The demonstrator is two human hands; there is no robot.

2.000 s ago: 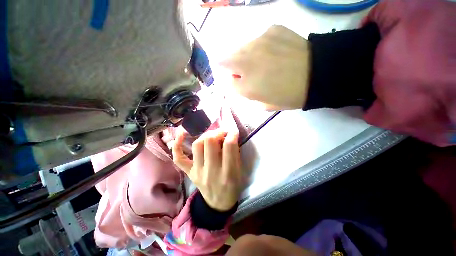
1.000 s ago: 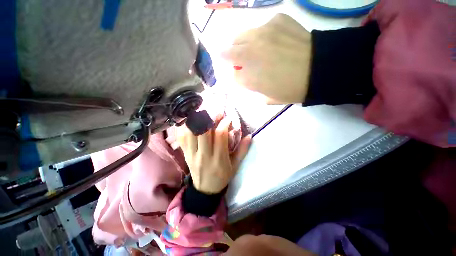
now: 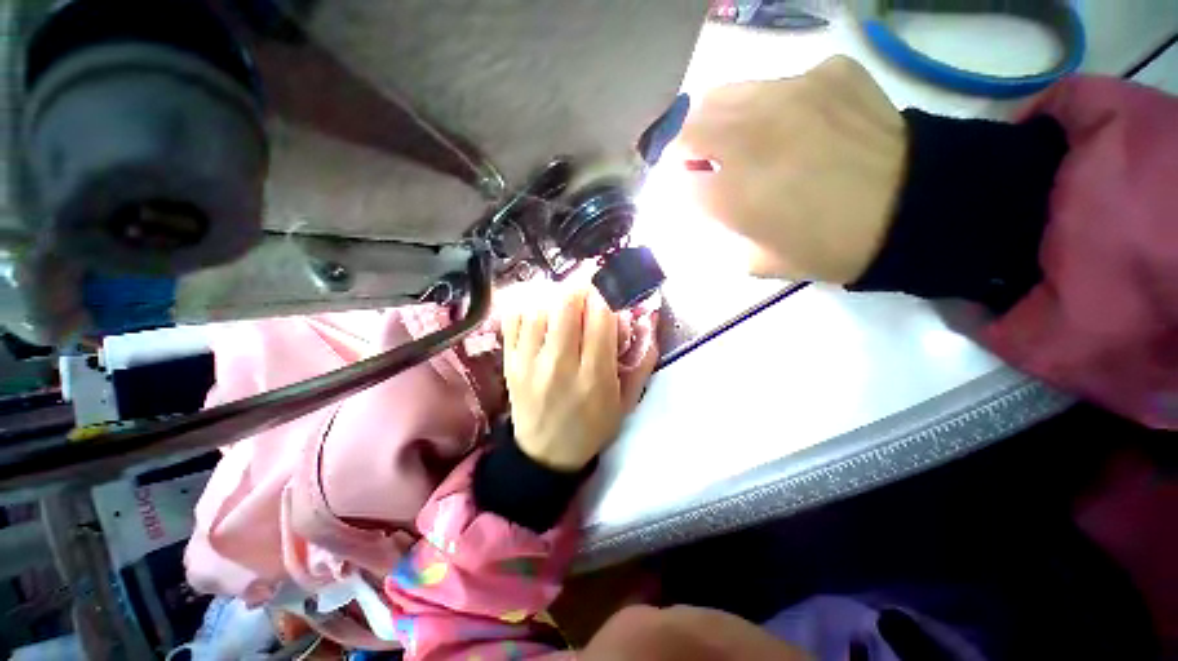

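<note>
A pink garment [image 3: 388,446] lies bunched under the machine and hangs over the table's left side. My left hand [image 3: 565,375] is on its edge near the needle area, with cloth between thumb and fingers. My right hand [image 3: 795,168] is curled above the table, right of the needle area. Its fingertips are lost in glare, and a small red spot shows at its fingers. The grey-beige sewing machine head [image 3: 426,78] fills the upper left. A black square attachment [image 3: 629,276] is just above my left fingertips. The needle and presser foot cannot be made out.
Blue loop handles [image 3: 975,80] lie at the top right. A ruler-marked strip [image 3: 827,471] edges the white table [image 3: 736,413]. A curved metal bar [image 3: 258,411] crosses the left side. Another machine [image 3: 149,517] stands at the lower left. A blurred skin-coloured shape shows at the bottom edge.
The view has shifted, so the machine head fills more of the frame and the needle area sits further right. My left hand has gone from spread fingers to fingers close together on the cloth.
</note>
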